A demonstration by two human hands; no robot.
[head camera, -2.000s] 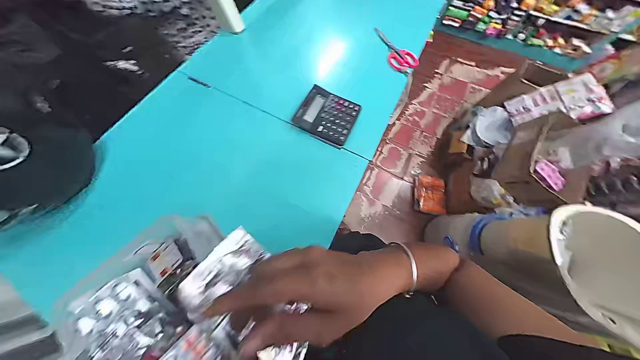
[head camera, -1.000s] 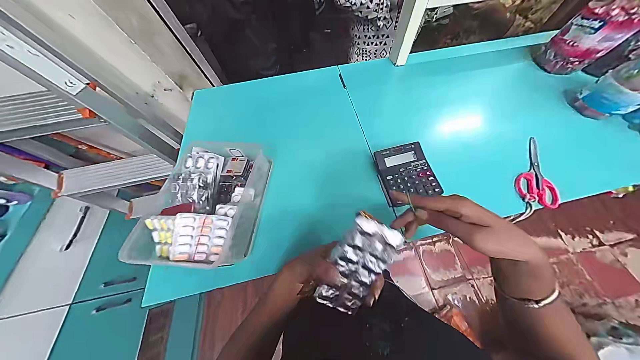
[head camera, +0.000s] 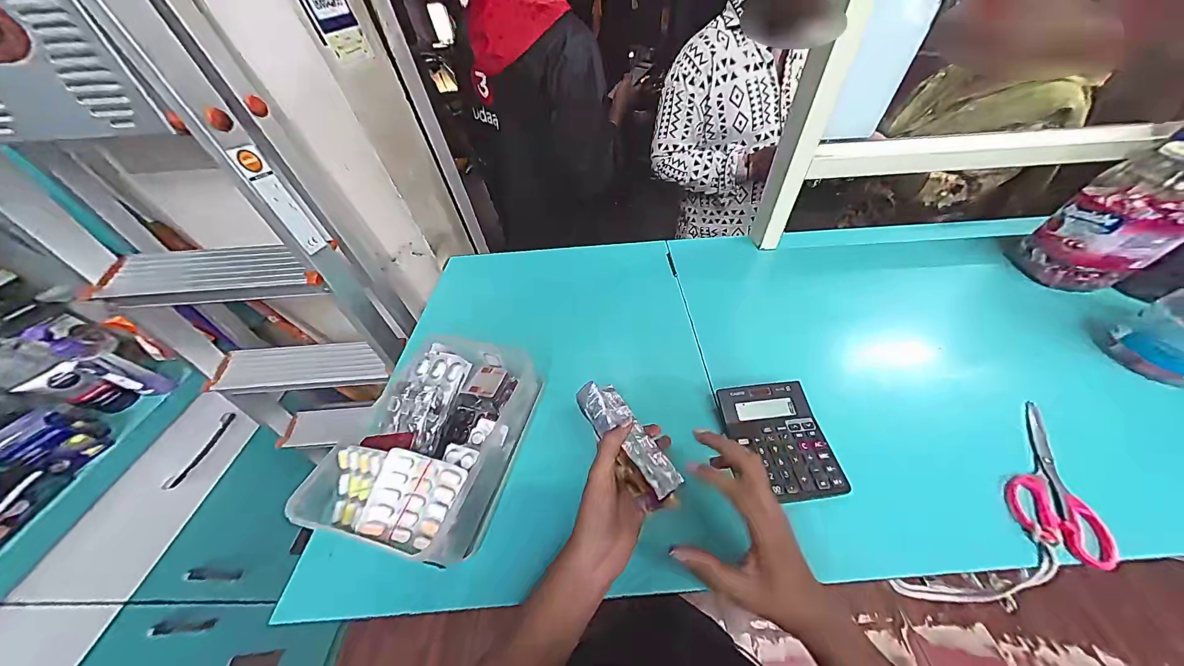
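My left hand (head camera: pixel 609 495) holds a bundle of silvery blister packs (head camera: pixel 634 442) above the turquoise counter (head camera: pixel 592 305). Beside it on the right, my right hand (head camera: pixel 754 532) has its fingers spread and holds nothing. To the left stands a clear plastic box (head camera: pixel 499 495) full of blister packs, some silvery, others with yellow, white and orange pills (head camera: pixel 412 499). Just beyond my right hand lies a black calculator (head camera: pixel 784 439). Scissors with pink-red handles (head camera: pixel 1059 504) rest near the counter's front edge at the right.
An aluminium stepladder (head camera: pixel 268 277) stands left of the counter, by drawers (head camera: pixel 222 546). Large plastic jars (head camera: pixel 1101 227) are at the far right. Two people stand beyond the counter, one in a dark top with red (head camera: pixel 546 111), one in a patterned shirt (head camera: pixel 717 120).
My right hand has moved off the blister packs, which my left hand now holds above the counter. Two seconds ago a hand was at the box. The view has swung widely.
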